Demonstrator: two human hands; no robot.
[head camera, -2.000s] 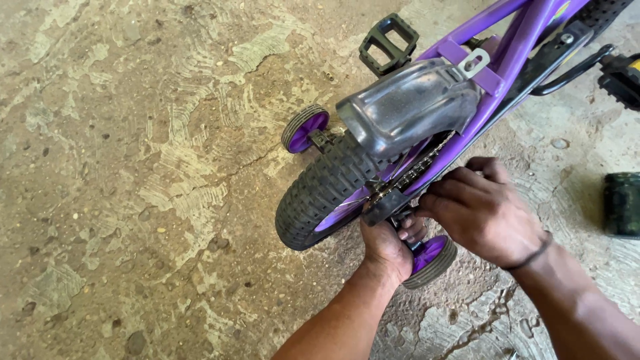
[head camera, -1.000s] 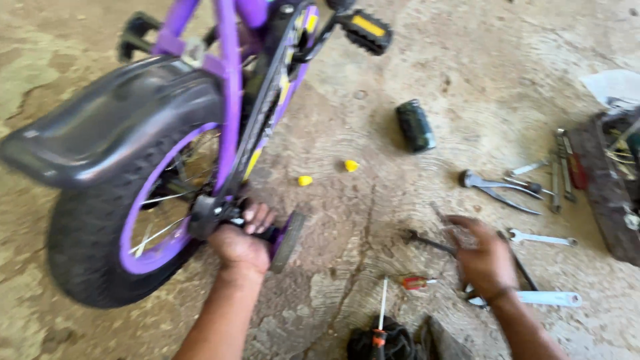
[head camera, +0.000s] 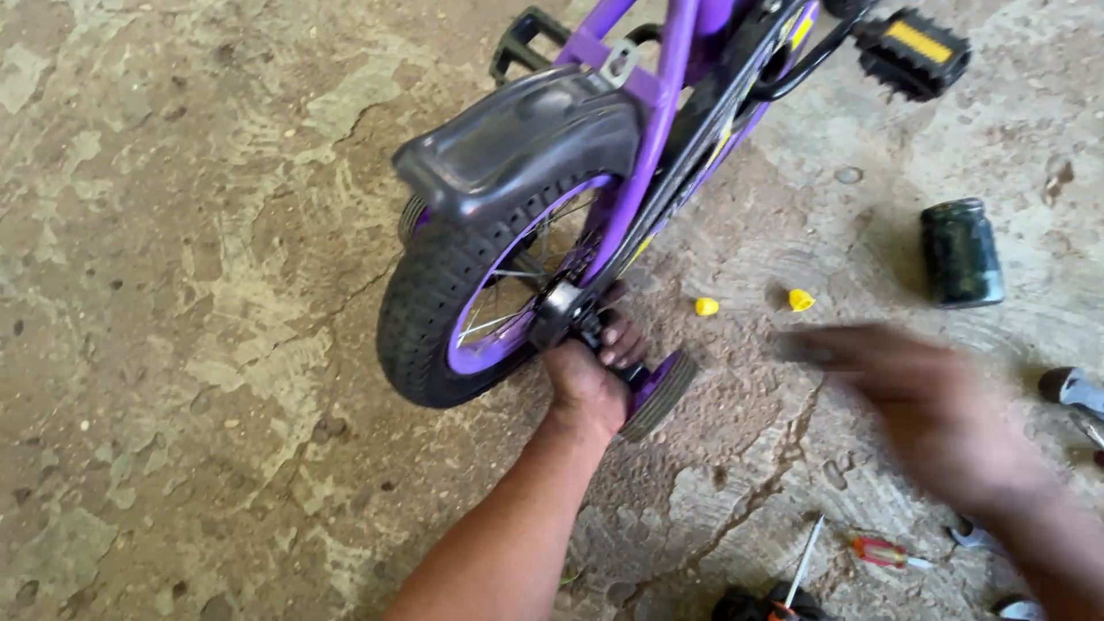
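A purple child's bicycle frame (head camera: 660, 129) runs toward the top right, with a black mudguard (head camera: 535, 129) over its rear wheel (head camera: 423, 319). My left hand (head camera: 599, 375) is wrapped around the black bracket of the near training wheel (head camera: 662, 397), just below the rear axle. My right hand (head camera: 914, 405) is blurred, over the floor to the right of the bicycle; whether it holds anything cannot be made out. Two yellow plastic caps (head camera: 706, 306) lie on the floor between the bicycle and that hand. The far training wheel (head camera: 412, 220) is mostly hidden behind the tyre.
A dark jar (head camera: 962, 254) lies at the right on the cracked concrete floor (head camera: 216, 345). Near the bottom right are a long screwdriver (head camera: 806, 556), a short red-handled screwdriver (head camera: 884, 552) and partly visible wrenches. Pliers (head camera: 1074, 392) show at the right edge. A pedal (head camera: 914, 52) juts out above.
My right hand was at the rear axle two seconds ago, then over the tools at the right; now it is nearer the bicycle. My left hand stays at the training wheel bracket. The view has shifted.
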